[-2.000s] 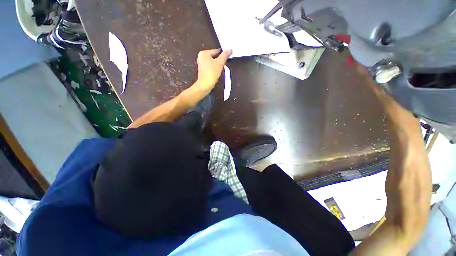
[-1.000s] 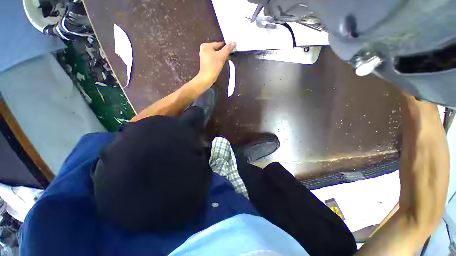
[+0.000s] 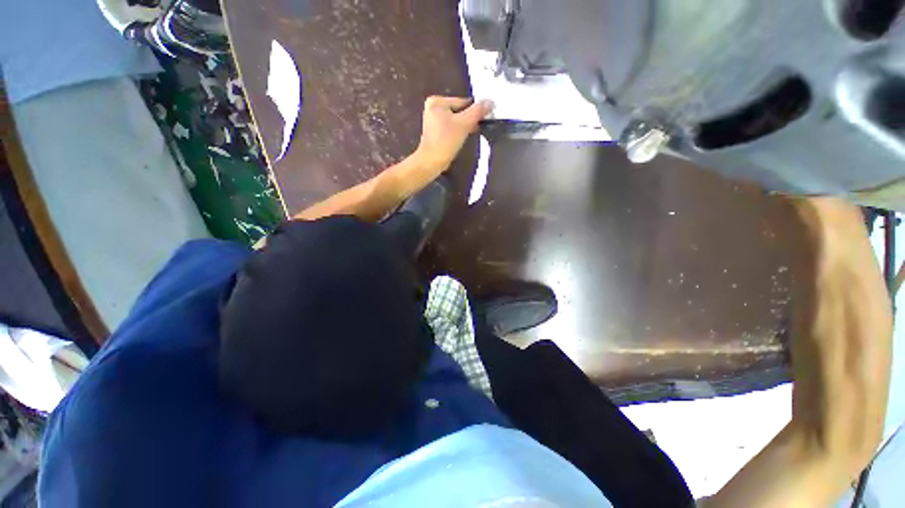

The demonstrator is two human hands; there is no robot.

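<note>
The white marker paper (image 3: pixel 556 99) lies on dark fabric plies, seen as a thin dark edge, near the top centre. My left hand (image 3: pixel 452 129) is bare and pinches the paper's near left corner between thumb and fingers. The large grey cutting machine (image 3: pixel 685 60) fills the top right and covers much of the paper. Its metal presser parts (image 3: pixel 511 45) stand over the paper, right of my left hand. My right forearm rises at the right edge; my right hand is hidden behind the motor body. The knife and base plate cannot be made out.
The worn brown table (image 3: pixel 645 238) bears a thin white sliver (image 3: pixel 480 171) beside my left wrist and a curved white offcut (image 3: pixel 285 89) farther left. A dark shoe (image 3: pixel 521 310) is on the table. A scrap tub (image 3: pixel 129 12) stands top left, above green, scrap-strewn ground (image 3: pixel 233 184).
The machine has moved left across the paper, and its base plate has gone out of sight. My left hand stays at the paper corner. The view has shifted somewhat.
</note>
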